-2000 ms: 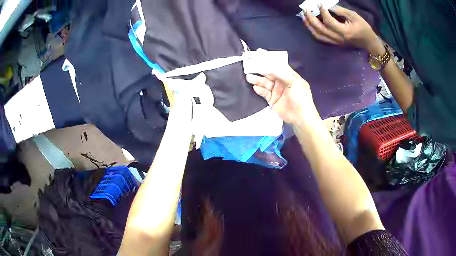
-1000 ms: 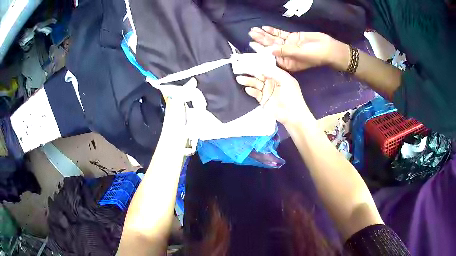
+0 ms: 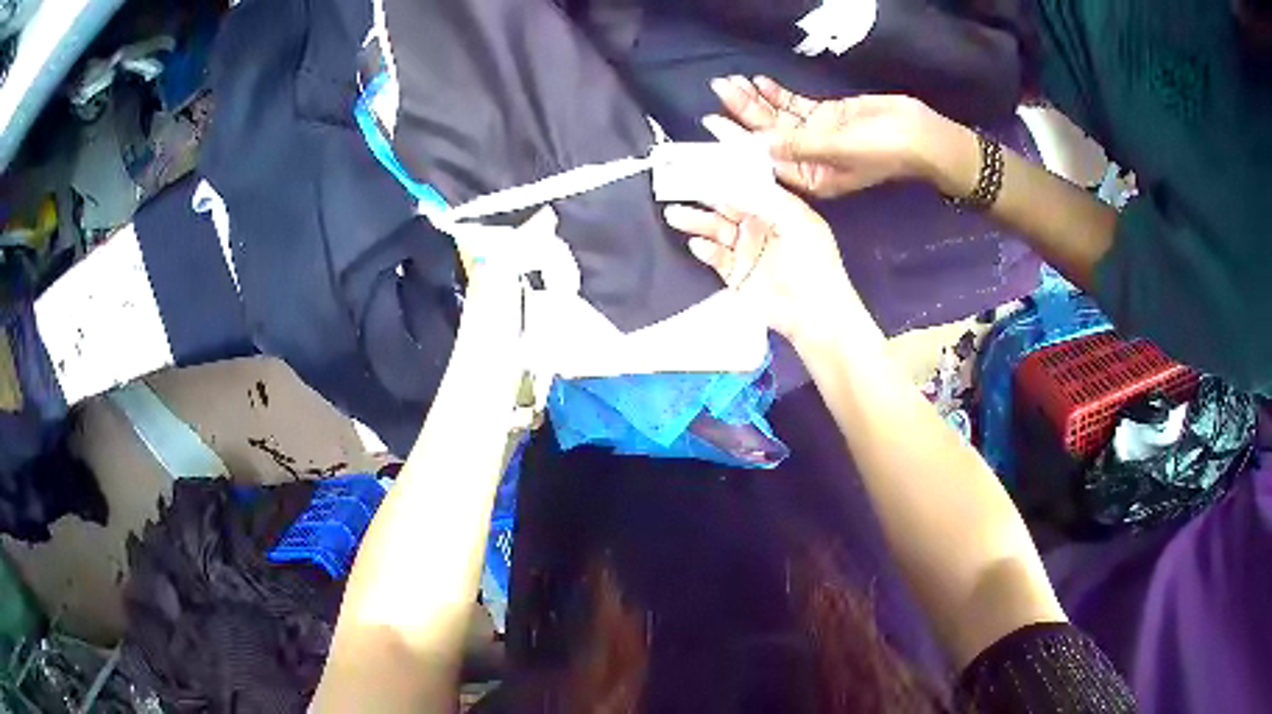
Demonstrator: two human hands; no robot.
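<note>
A bundle of dark cloth panels [image 3: 600, 258] lies in front of me with a pale tie [image 3: 558, 187] across it. A small white ticket [image 3: 705, 170] sits at the tie's right end. My right hand [image 3: 760, 251] holds the ticket at its lower edge, fingers bent. My left hand [image 3: 509, 272] is at the bundle's left side near the tie's left end; it is overexposed and its grip is unclear. White cloth and blue pieces [image 3: 670, 412] show at the bundle's near end.
Another person's hand [image 3: 865, 140] is open, palm up, beside my right hand. A red basket [image 3: 1102, 391] and black plastic bag [image 3: 1179, 453] are at right. A blue basket [image 3: 328, 523] is at lower left. A white scrap [image 3: 837, 24] lies on dark cloth at the top.
The other person's hand has come in from the upper right, beside the ticket, and the white scrap it held now lies on the cloth. My hands have barely moved.
</note>
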